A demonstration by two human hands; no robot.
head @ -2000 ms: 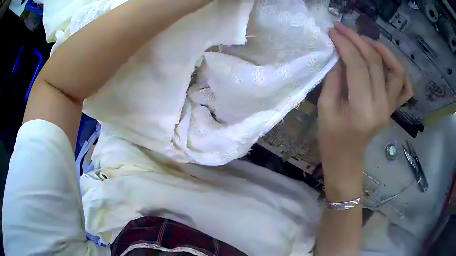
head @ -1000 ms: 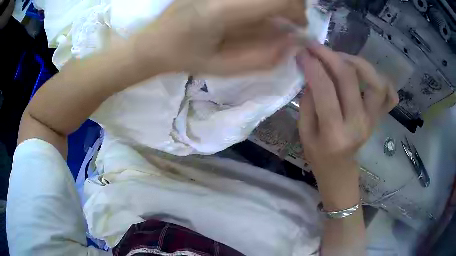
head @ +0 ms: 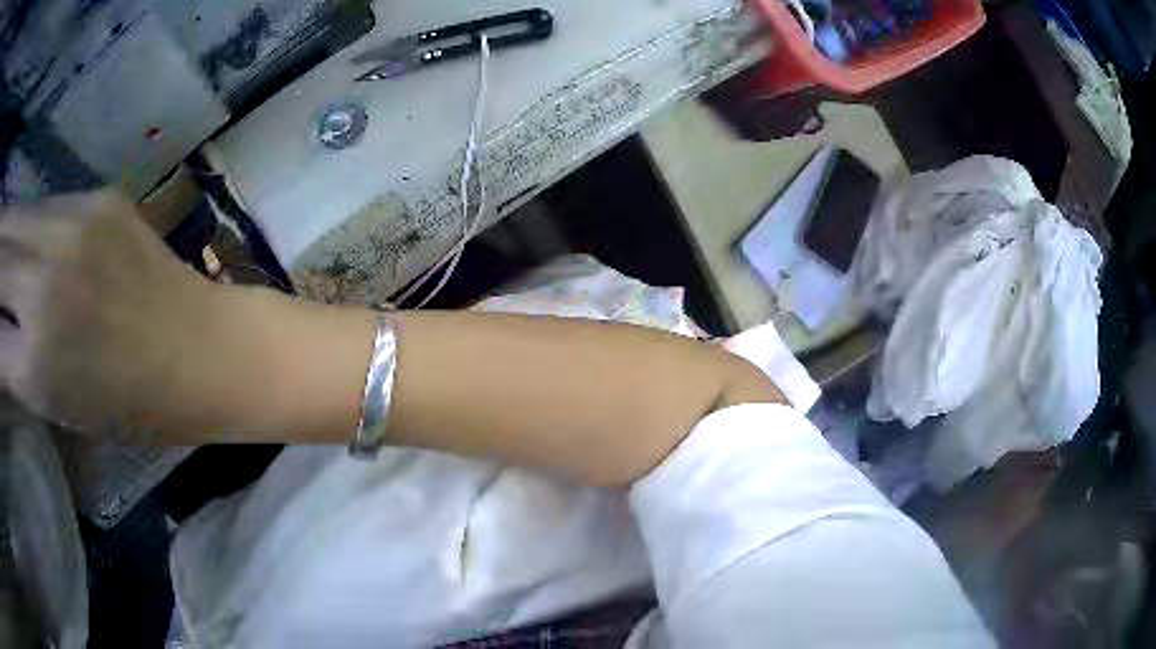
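My right hand [head: 95,317] is at the left edge, blurred, with its fingers partly cut off; whether it holds anything cannot be told. Its wrist wears a silver bracelet and the forearm crosses the middle. My left hand is out of the picture. White cloth [head: 368,558] lies over the lap, below and behind the forearm. Dark-handled thread snips [head: 463,41] lie on the pale machine bed [head: 418,140], with white thread ends hanging down from them. A small round metal part [head: 340,124] lies to their left.
A red-orange bin [head: 875,70] with dark and blue items stands at the upper right. A dark phone [head: 842,211] lies on white paper [head: 776,254] on a board. A heap of white cloth [head: 989,292] is at the right.
The view has turned right, bringing in the bin, phone and cloth heap. My right hand now shows at the left edge; my left hand has gone out of view.
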